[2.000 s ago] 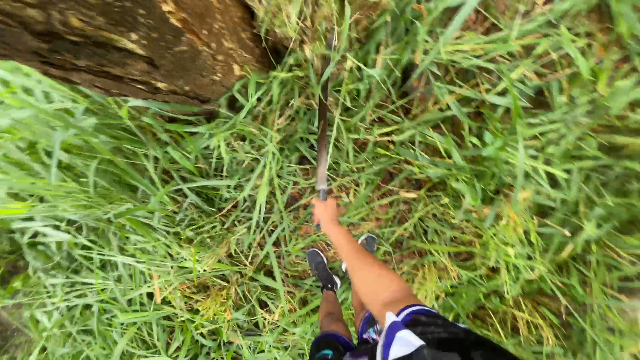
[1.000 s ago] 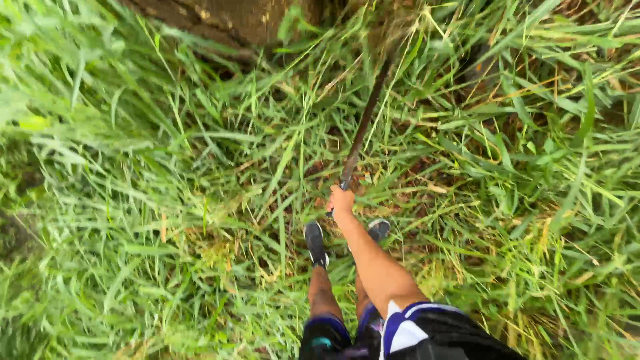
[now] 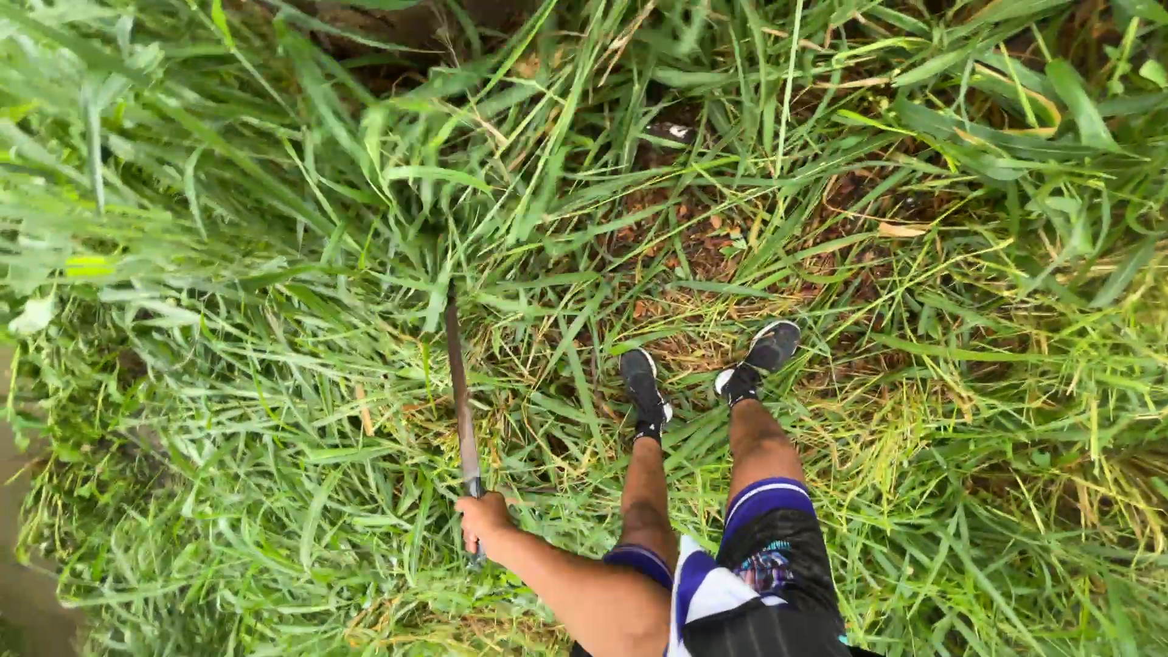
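My right hand (image 3: 485,524) is closed round the grip of a machete (image 3: 463,401), low and left of the middle of the view. Its long, dark, narrow blade points up the frame, and the far end is lost among tall green grass blades (image 3: 365,182). The bare forearm reaches across from the lower right, over one of my legs. My left hand is out of view.
My feet in dark shoes (image 3: 643,379) stand on flattened grass. Brown litter and bare soil (image 3: 698,242) show just beyond them. A dark brown surface, partly hidden, lies behind the grass at the top. A brownish strip (image 3: 27,584) runs along the lower left edge.
My right hand and the machete have swung from near the middle, in front of my feet, to the left of them. The view has shifted, and the large brown mass at top left has mostly left it.
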